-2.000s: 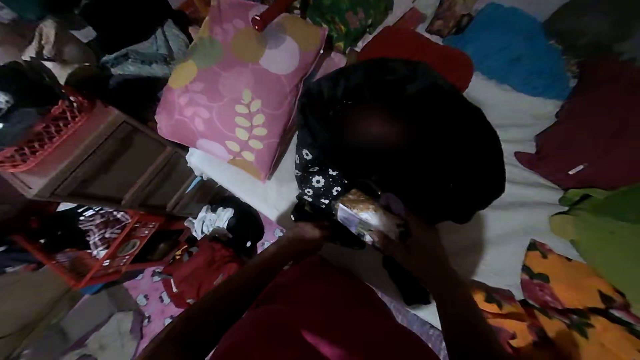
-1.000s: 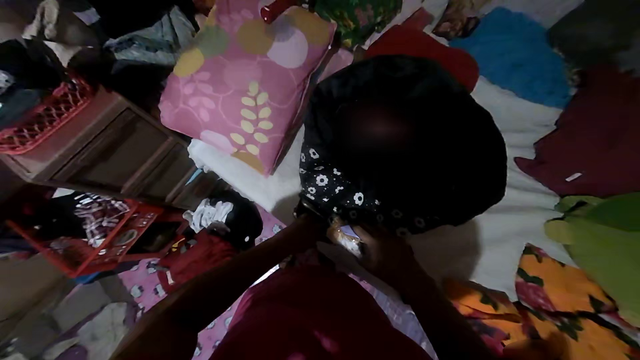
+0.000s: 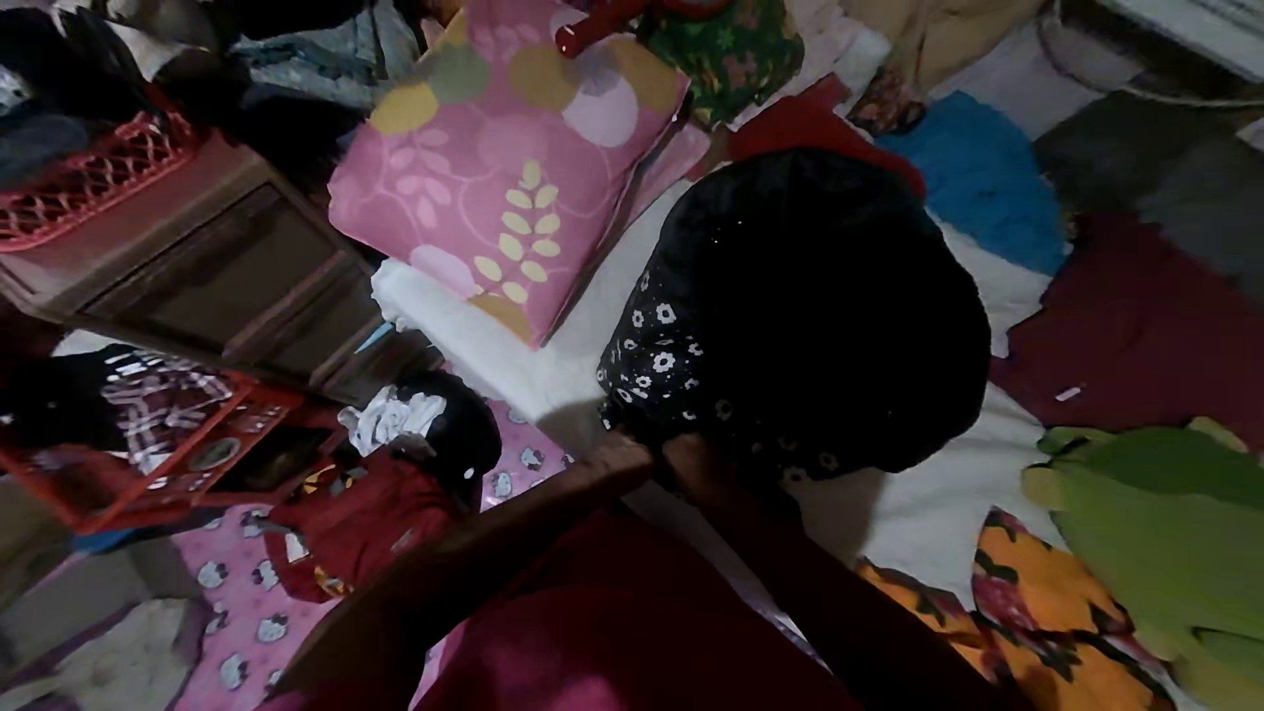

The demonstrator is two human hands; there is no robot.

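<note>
A large, rounded black cloth bundle with white flower print point(image 3: 664, 363) rests on the white bedding in front of me. My left hand point(image 3: 624, 456) and my right hand point(image 3: 691, 462) are close together at its near edge, both on the dark cloth there. The fingers are in shadow and mostly hidden, but both hands seem closed on the gathered cloth. The shiny packet seen earlier does not show now. A pink pillow with leaf and circle print point(image 3: 494, 168) lies beyond, to the left of the bundle.
Left are a brown wooden cabinet point(image 3: 222, 267), a red plastic basket point(image 3: 109, 173), a red crate point(image 3: 89, 509) and a red garment point(image 3: 370, 523). Right lie a blue cloth point(image 3: 978, 178), a maroon cloth point(image 3: 1136, 326), a green cloth point(image 3: 1155, 513) and an orange floral cloth point(image 3: 1052, 602).
Two seconds ago my right hand held a shiny packet at the bundle's near edge; it is out of sight now. My hands have come closer together.
</note>
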